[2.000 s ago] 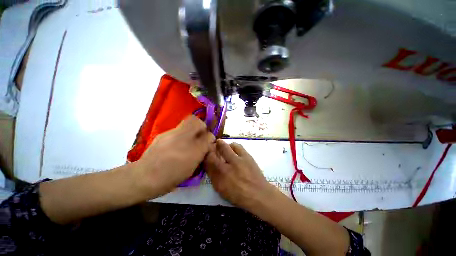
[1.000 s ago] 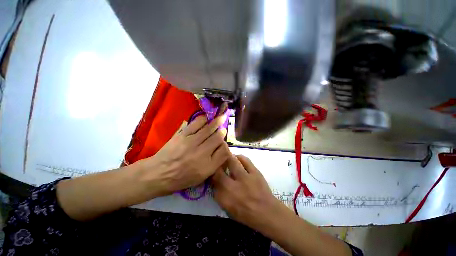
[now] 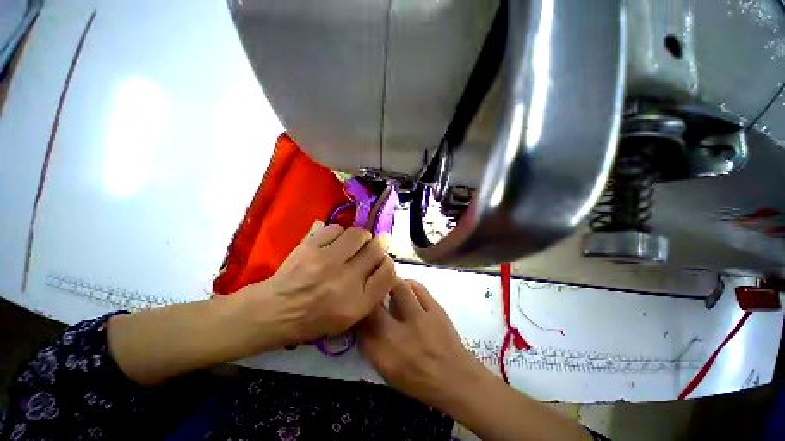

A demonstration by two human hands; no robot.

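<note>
An orange-red pouch (image 3: 280, 211) lies flat on the machine table, left of the needle area. Purple tape (image 3: 372, 207) runs along its right edge up to the presser foot (image 3: 387, 181), and a purple loop (image 3: 336, 344) hangs out below my hands. My left hand (image 3: 331, 280) lies on the pouch edge, its fingertips pressing the tape just below the foot. My right hand (image 3: 409, 332) is close beside it, fingers bent at the lower end of the tape. What its fingertips pinch is mostly hidden. A small pale label (image 3: 318, 226) shows beside my left fingers.
The machine head (image 3: 327, 77) covers the top, with a shiny metal guard (image 3: 559, 146) and a tension spring (image 3: 633, 202). A knotted red cord (image 3: 507, 323) lies right of my right hand. Another red strip (image 3: 719, 353) is at the far right. A ruler (image 3: 585, 360) is printed along the table's front edge.
The view has moved closer to the machine head. My left fingers, up by the foot a second ago, are now slightly lower, showing more purple tape. The pouch stays beside the foot.
</note>
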